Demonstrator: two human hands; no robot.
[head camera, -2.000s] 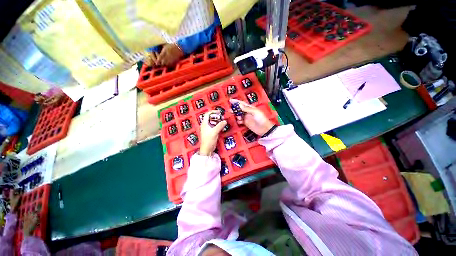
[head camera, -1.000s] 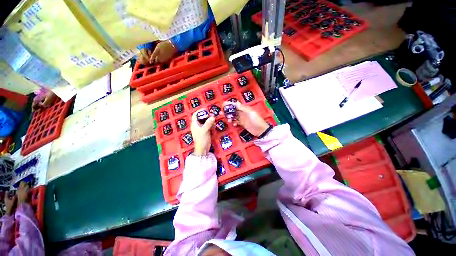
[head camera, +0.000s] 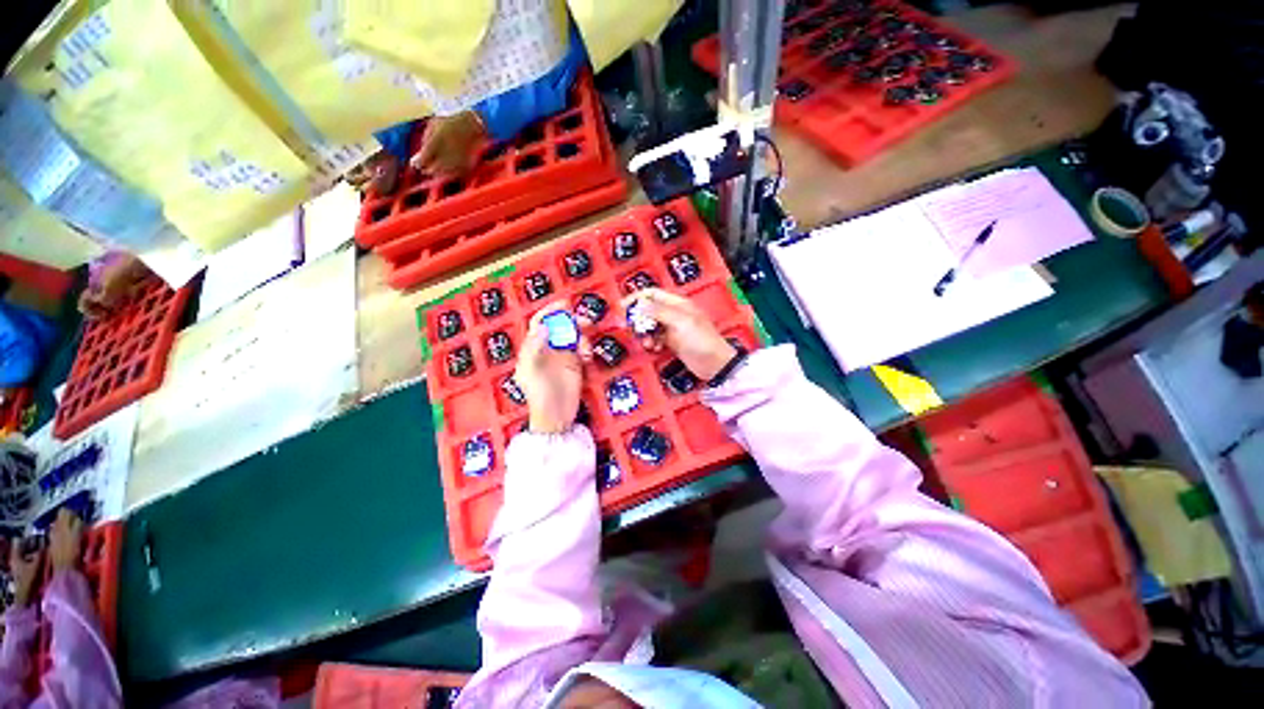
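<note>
My left hand (head camera: 552, 381) holds a small electronic unit (head camera: 560, 330) between its fingers, its pale bluish face turned up, above the red compartment tray (head camera: 478, 519). My right hand (head camera: 682, 333) holds another small unit (head camera: 643, 317) at its fingertips, to the right of the first and apart from it. The tray lies before me with dark units in many of its pockets, such as one dark unit (head camera: 647, 445) near the front. My hands and sleeves hide some pockets. A dark band is around my right wrist.
A post (head camera: 749, 69) with a black-and-white device (head camera: 689, 166) stands at the tray's upper right. Stacked red trays (head camera: 506, 201) lie behind, with another person's hands over them. White and pink sheets (head camera: 887, 291) with a pen (head camera: 965, 259) lie right. Yellowish sheets (head camera: 180, 125) hang upper left.
The unit in my left hand now shows its pale face upward. My left hand has moved slightly left. The unit in my right hand is also turned to a paler side.
</note>
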